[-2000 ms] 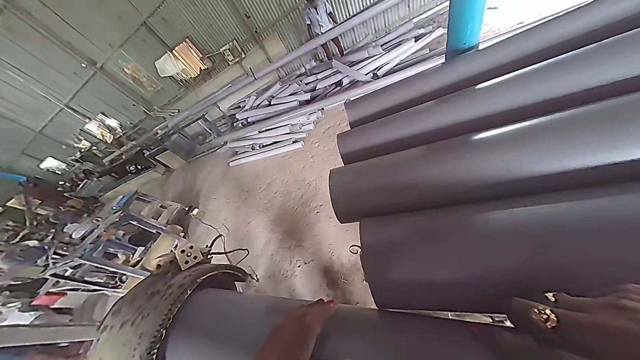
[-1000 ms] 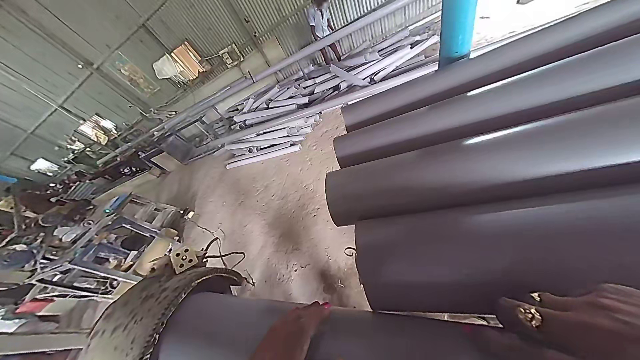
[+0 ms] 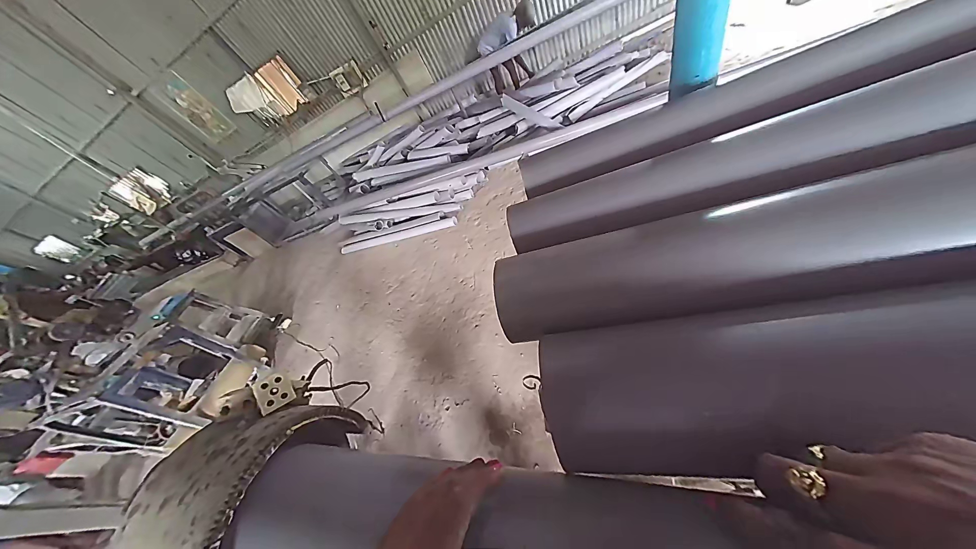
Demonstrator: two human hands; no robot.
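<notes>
A thick dark grey plastic pipe runs along the bottom of the view. Its left end sits inside a wide, speckled ring-shaped collar. My left hand lies on top of this pipe, palm down, not wrapped round it. At the lower right is my right hand, with gold rings on its fingers, by the near pipe and the lower edge of a larger grey pipe; whether it grips either cannot be told. More grey pipes lie side by side beyond.
A socket box with cables is beside the collar. Cluttered metal frames stand at left. Across the dirt floor lies a heap of pale pipes, with a person behind it. A blue post rises at the top right.
The person by the pale pipes, upright one second ago, is now bent over. My hands stay in much the same places on the pipes.
</notes>
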